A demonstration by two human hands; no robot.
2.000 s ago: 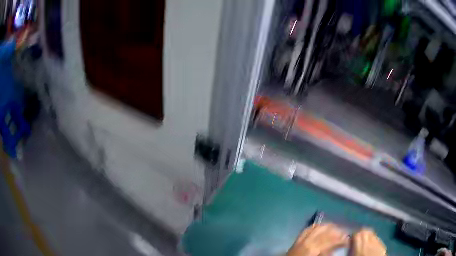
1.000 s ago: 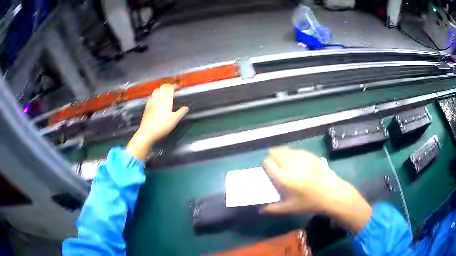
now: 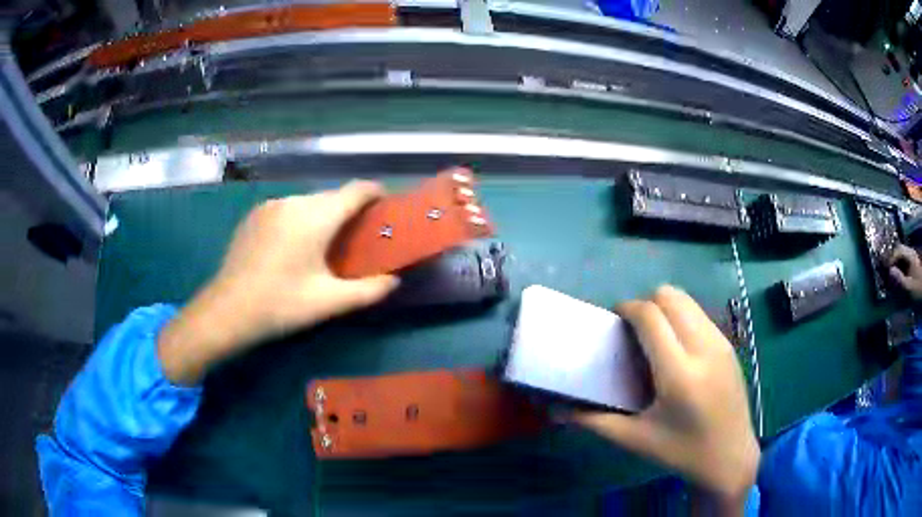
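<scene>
My left hand (image 3: 288, 268) grips an orange plate (image 3: 409, 224) with small metal dots, tilted above the bench. A black plate (image 3: 455, 278) lies just below it, partly hidden by the orange plate and my hand. My right hand (image 3: 687, 379) grips a flat metal plate (image 3: 581, 348), pale and smooth, with a dark edge along its lower side. Another orange plate (image 3: 425, 412) lies on the green bench (image 3: 243, 374) nearer to me. Its right end is hidden under the flat metal plate and my right hand.
Black plate stacks (image 3: 687, 202) stand at the back right, with a smaller black block (image 3: 812, 290) nearer. A coworker's hand (image 3: 907, 271) is at a dark tray (image 3: 878, 237). Conveyor rails (image 3: 455, 146) cross behind; orange plates (image 3: 253, 27) lie on them. A white-grey plate (image 3: 160, 168) lies back left.
The view has shifted down to the bench. My left hand has come from the conveyor to the bench and now holds an orange plate. My right hand now holds the flat metal plate, raised and tilted.
</scene>
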